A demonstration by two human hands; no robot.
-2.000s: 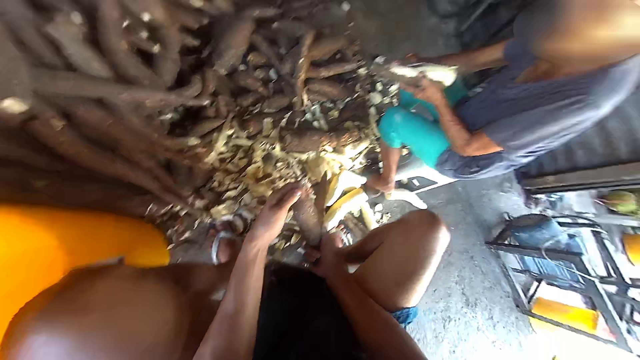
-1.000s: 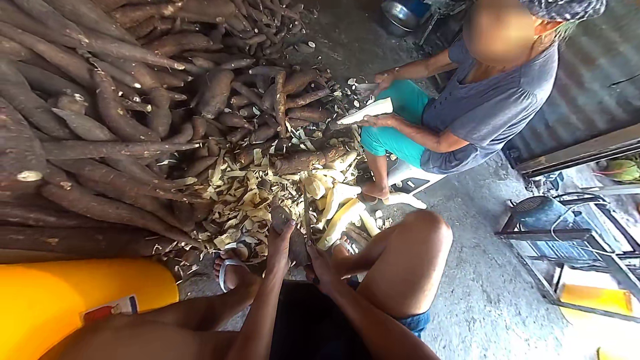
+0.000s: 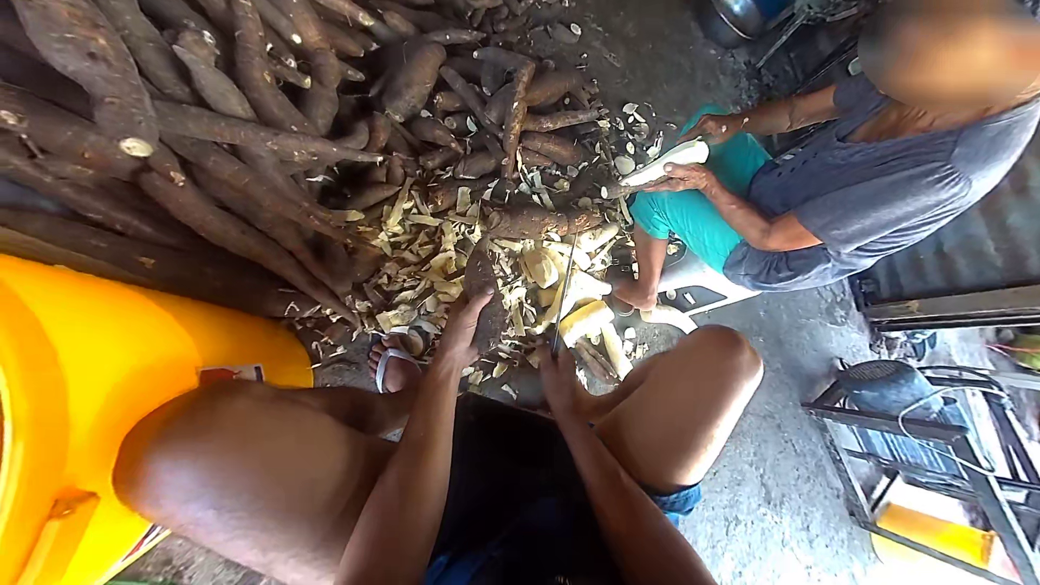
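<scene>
My left hand point(image 3: 465, 323) grips a brown, unpeeled cassava root point(image 3: 484, 301), which points away from me over the peelings. In my right hand point(image 3: 559, 375) is a knife point(image 3: 565, 292) with a long thin blade, its tip pointing away from me, just right of the root and apart from it. Peeled pale cassava roots point(image 3: 587, 322) lie beyond and right of my right hand. Cassava peelings point(image 3: 439, 260) cover the ground beyond both hands. A thick unpeeled root point(image 3: 540, 222) lies across them near the knife's tip.
A large heap of unpeeled cassava roots point(image 3: 260, 138) fills the upper left. At the left stands a yellow plastic container point(image 3: 162, 325). A seated co-worker point(image 3: 861, 179) at the upper right holds a partly peeled root point(image 3: 662, 166). A metal frame with a motor point(image 3: 886, 386) stands at the right.
The knife blade shows plainly to the right of the root now, apart from it; earlier my hands were closer together. The co-worker's hands still hold a pale root.
</scene>
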